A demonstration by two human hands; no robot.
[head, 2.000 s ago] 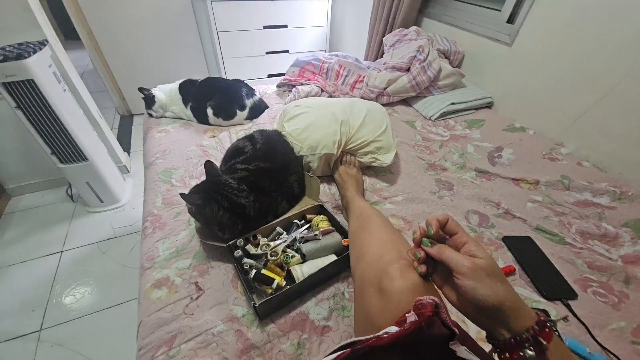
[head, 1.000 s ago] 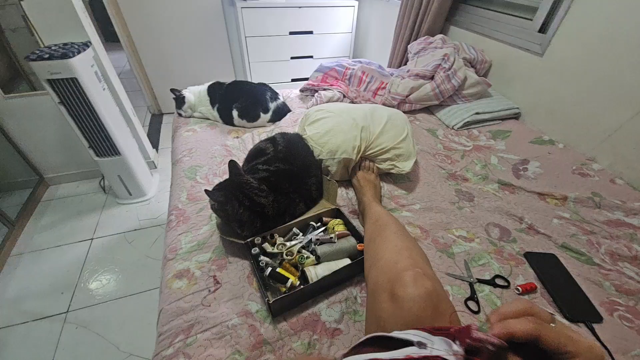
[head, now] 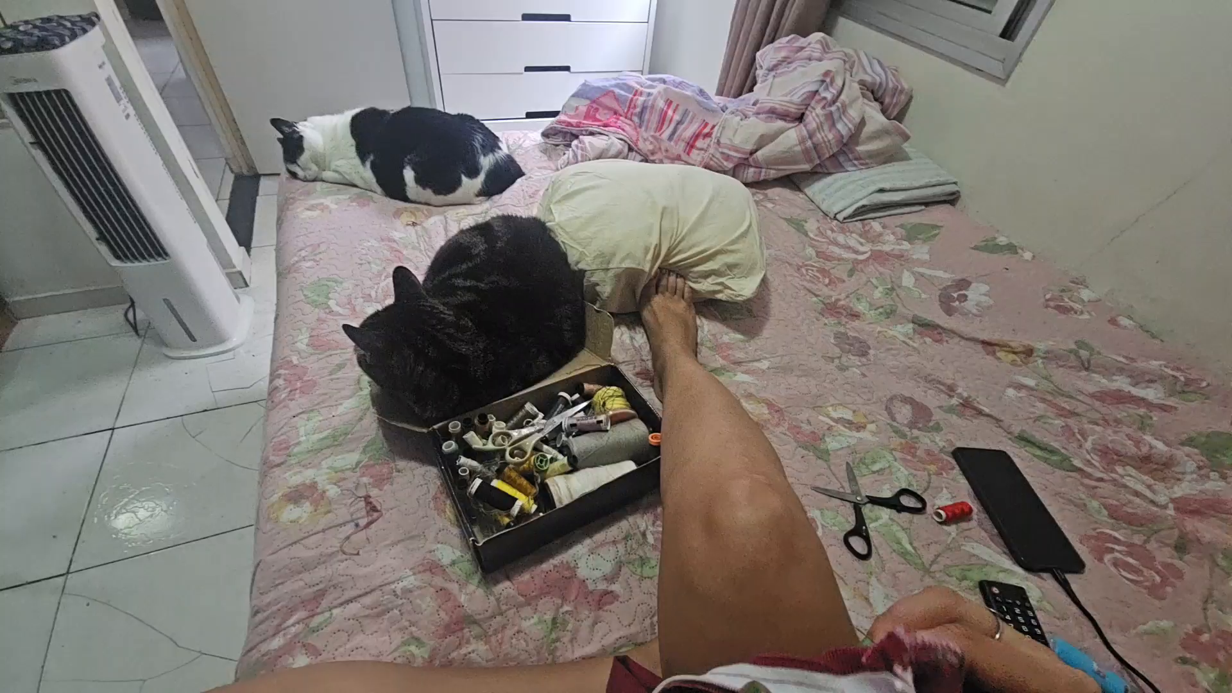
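Note:
My right hand (head: pixel 972 635), with a ring on one finger, is at the lower right beside dark red and white cloth (head: pixel 808 674); its fingertips are partly hidden, and whether it grips the cloth is unclear. My left hand is out of view. Above the right hand, black-handled scissors (head: pixel 859 500) lie with blades apart on the floral bedspread (head: pixel 539 616), next to a small spool of red thread (head: pixel 953 512). A dark open box (head: pixel 568 525) left of my bent leg holds many thread spools, a grey cone (head: pixel 611 445) and metal scissors (head: pixel 549 428).
A black phone (head: pixel 1018 510) with a cable, a black remote control (head: pixel 1013 608) and a blue object (head: pixel 1088 664) lie at right. A dark cat (head: pixel 491 308) rests against the box, near a pillow (head: pixel 664 221). A black-and-white cat (head: pixel 414 154) lies farther back.
The right hand has dropped from beside the knee to the lower right, by the cloth. The scissors and red spool now show in full on the bedspread. The view has shifted.

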